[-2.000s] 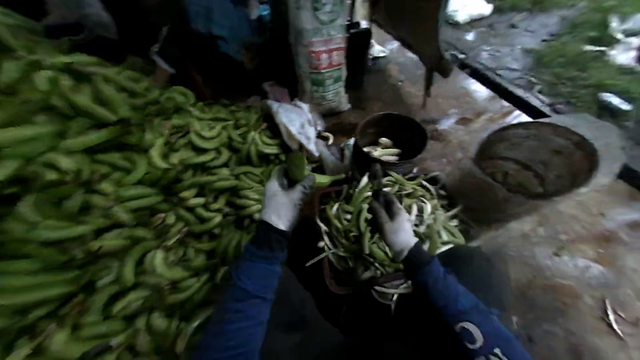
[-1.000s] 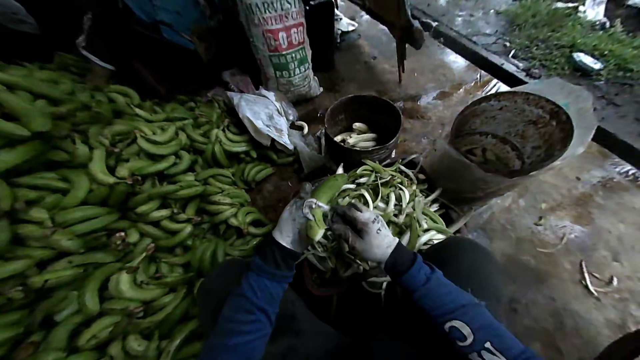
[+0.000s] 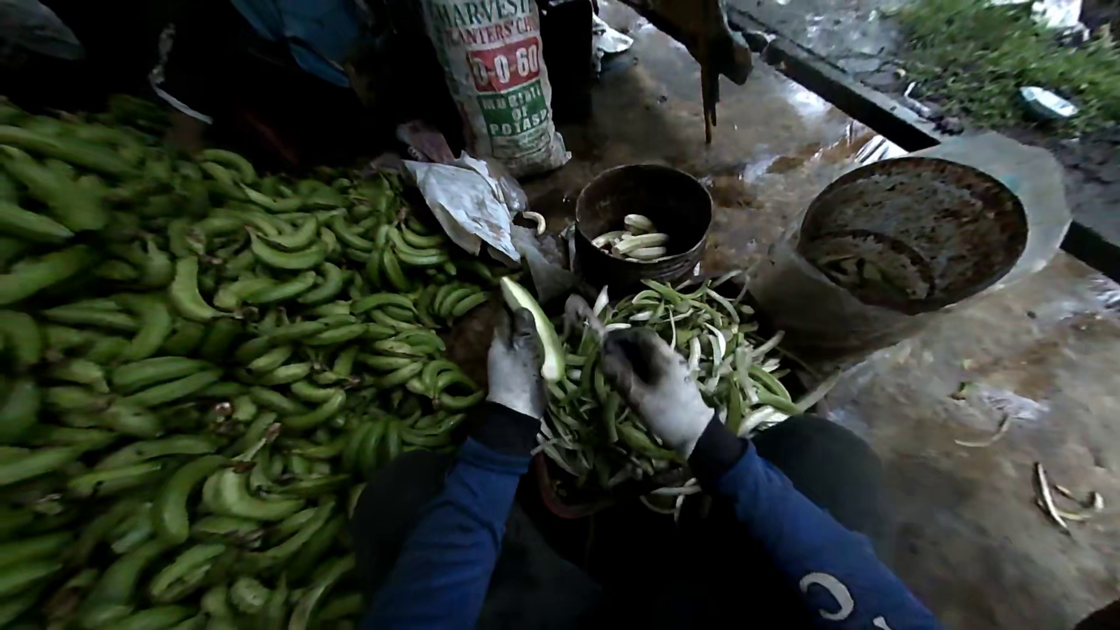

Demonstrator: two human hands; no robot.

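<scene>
My left hand (image 3: 516,359), in a stained white glove, grips a partly peeled green banana (image 3: 535,328) that points up and away from me. My right hand (image 3: 652,381), gloved too, is just right of it over a heap of green peel strips (image 3: 726,341). Its fingers are curled; whether they hold anything is too dark to tell. The peels fill a container whose reddish rim (image 3: 560,499) shows below. Beyond the heap, a dark round bucket (image 3: 643,188) holds several peeled bananas (image 3: 634,241).
A large pile of green bananas (image 3: 219,350) spreads across the left. A printed woven sack (image 3: 503,87) stands behind, near crumpled white plastic (image 3: 468,201). On the right is a plastic-lined round container (image 3: 914,232). Peel scraps (image 3: 1046,499) lie on the wet floor.
One second ago both hands were together at the banana over the peels. Now they are apart, the banana staying in my left hand, with more of its pale flesh showing.
</scene>
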